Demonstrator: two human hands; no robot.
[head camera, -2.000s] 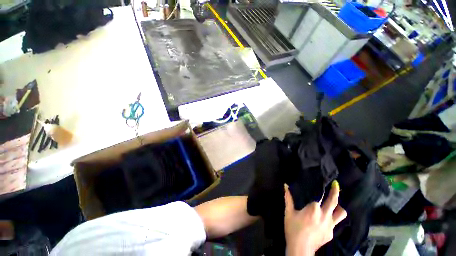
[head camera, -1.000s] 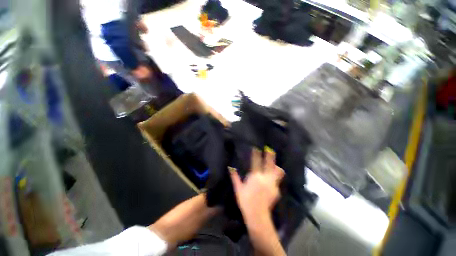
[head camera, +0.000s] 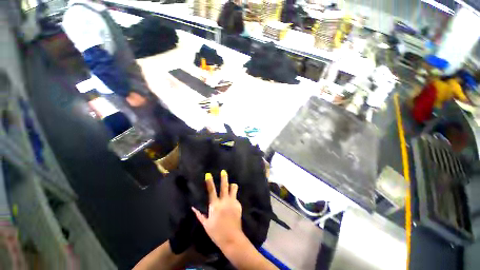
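A big bundle of black fabric pieces (head camera: 226, 153) fills the lower middle in front of me, above the cardboard box (head camera: 169, 159), which it mostly covers. My right hand (head camera: 223, 211) presses on the bundle's near side with its fingers spread; two fingertips are yellow. My left forearm comes in from the bottom edge and goes under the bundle; my left hand is hidden by the fabric. The teal-handled scissors (head camera: 252, 131) lie on the white table beyond the bundle.
A seated person in blue sleeve covers (head camera: 108, 68) is at the left. The white table (head camera: 195, 113) holds black heaps (head camera: 271, 63), a dark strip (head camera: 192, 83) and an orange pot (head camera: 208, 67). A worn metal tabletop (head camera: 326, 147) is at the right. Another person in yellow and red (head camera: 439, 95) is farther off.
The view has swung toward the neighbour and the table. The black bundle has moved from the floor side at the right to over the cardboard box, my right hand still against it.
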